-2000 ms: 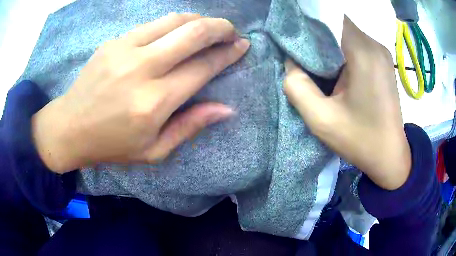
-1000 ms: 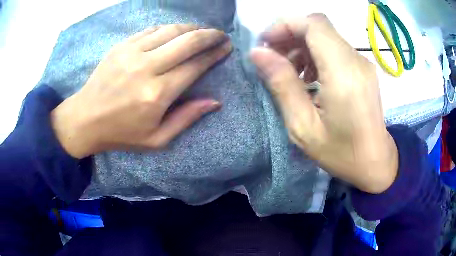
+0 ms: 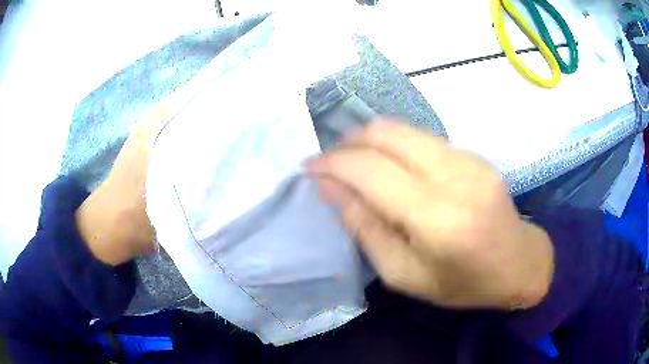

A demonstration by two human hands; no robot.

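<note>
The grey garment panel [image 3: 107,128] lies over the table's front and my lap, with part of it folded back. The white to pale lilac pocket bag [image 3: 235,185] lies on top, with dark stitch lines near its rounded edge. My left hand [image 3: 124,199] is partly covered by the pocket bag; its fingers are hidden. My right hand [image 3: 427,213] is blurred, with its fingertips at the pocket bag's right side, beside a grey folded strip. Whether the fingers pinch the cloth is unclear.
Scissors with yellow and green loop handles [image 3: 526,43] lie on the white table [image 3: 470,99] at the upper right. The ruler-marked table edge [image 3: 576,149] runs at the right. Blue bins [image 3: 142,343] show below.
The panel has been turned back, so the white pocket bag now shows on top. My left hand has gone under it. My right hand has moved lower. The scissors appear higher in the view.
</note>
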